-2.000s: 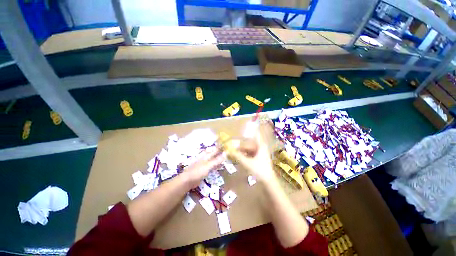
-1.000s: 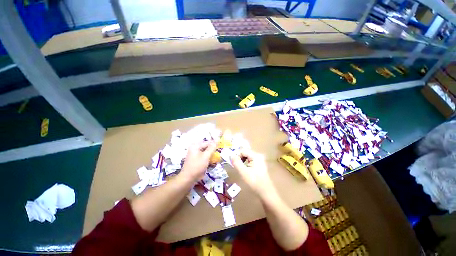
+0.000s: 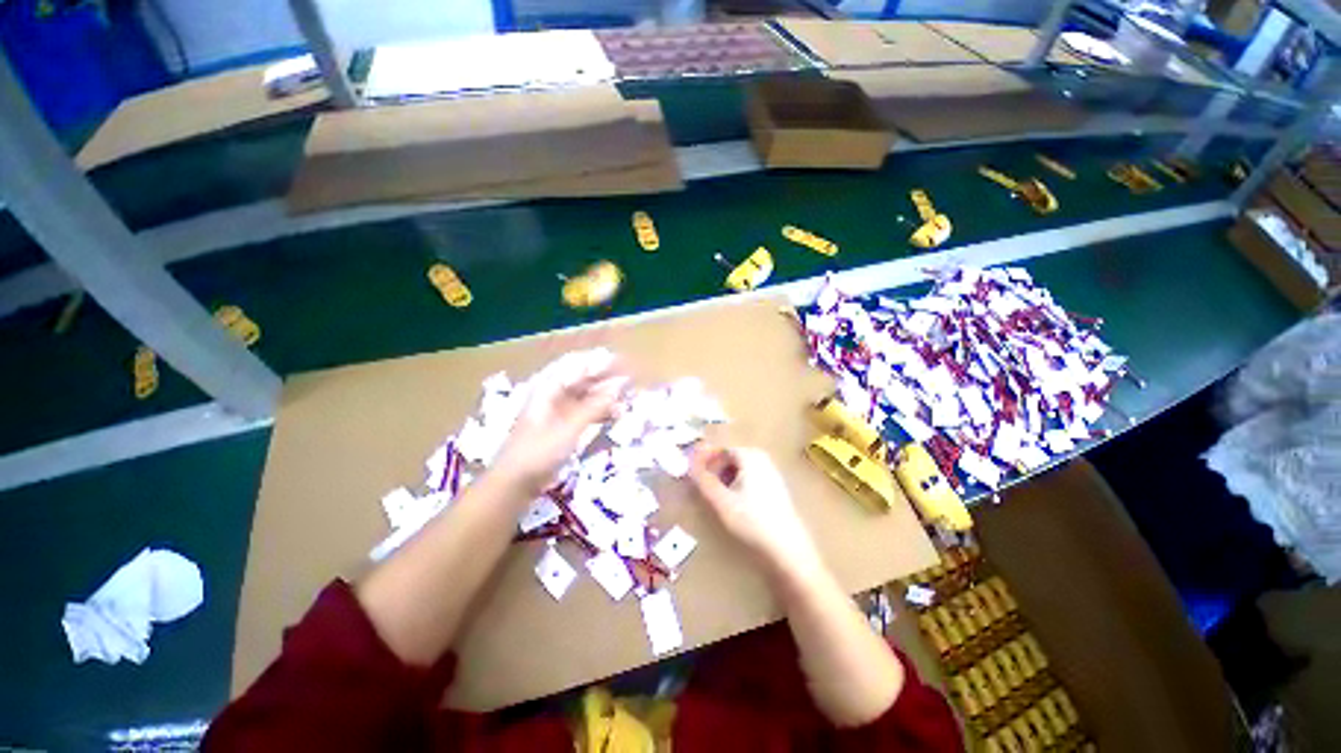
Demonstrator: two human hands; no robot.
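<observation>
White square pieces (image 3: 628, 493) with red and dark leads lie in a loose heap on the tan cardboard sheet (image 3: 346, 441). My left hand (image 3: 559, 418) is over the upper part of the heap; its fingers are overexposed and I cannot tell whether they hold a piece. My right hand (image 3: 747, 497) is at the heap's right edge, fingers curled, with a gap at the thumb and no thing visible in it. A yellow housing (image 3: 593, 286) lies blurred on the green belt beyond the cardboard. Yellow housings (image 3: 853, 471) lie at the cardboard's right edge.
A larger supply heap (image 3: 978, 368) of white pieces is to the right. A carton of yellow housings (image 3: 1000, 662) is below right. Flat yellow pieces (image 3: 450, 286) are spaced along the belt. A white cloth (image 3: 136, 603) lies left. A grey upright (image 3: 133, 250) stands left; a pale sleeve (image 3: 1279, 456) is at right.
The yellow housing that was between my hands no longer shows there, and a yellow housing now lies on the belt ahead. My hands are farther apart. Belt pieces have shifted right.
</observation>
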